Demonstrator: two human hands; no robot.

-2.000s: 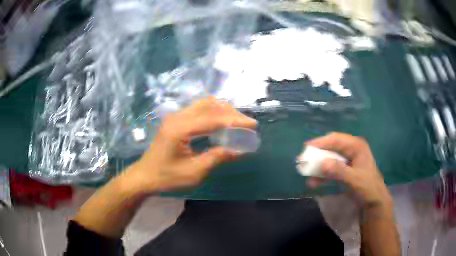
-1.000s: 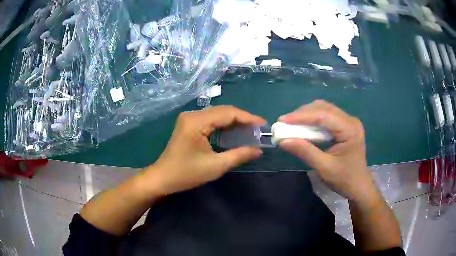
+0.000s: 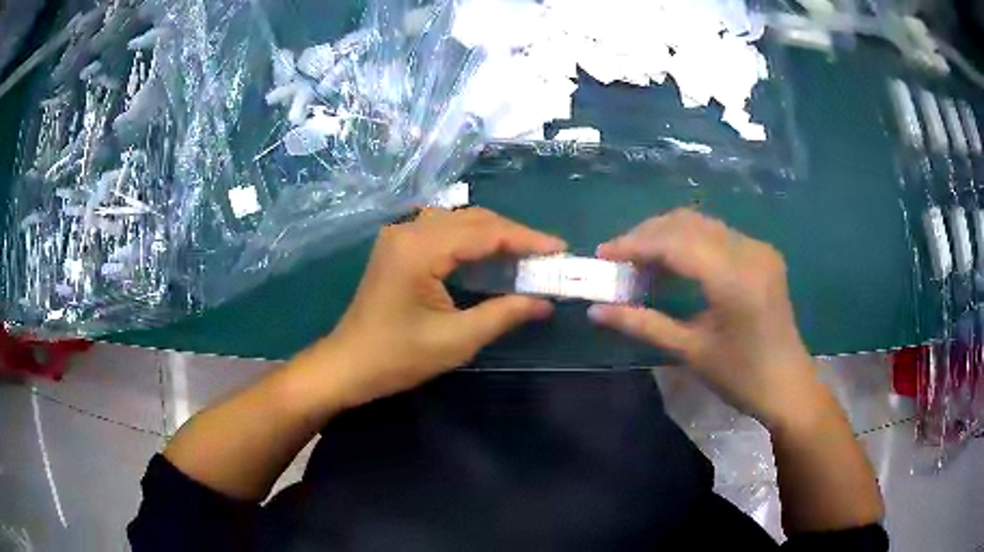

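Note:
A white oblong unit (image 3: 577,278) lies level between my two hands above the bench's front edge; it is slightly blurred. My left hand (image 3: 432,286) pinches its left end between thumb and fingers. My right hand (image 3: 718,297) has its thumb and fingers around the right end. The clear cover is hard to tell apart from the white body.
A bright white pile (image 3: 518,86) lies in a shallow tray at the back. A stick-part tray (image 3: 108,216) and a clear bag (image 3: 324,216) are at left, with a small square white piece (image 3: 245,201). White units (image 3: 937,119) stand in rows at right.
The white body and the clear cover, first apart in separate hands, then joined by a thin rod, are now together as one piece. My hands have come closer together.

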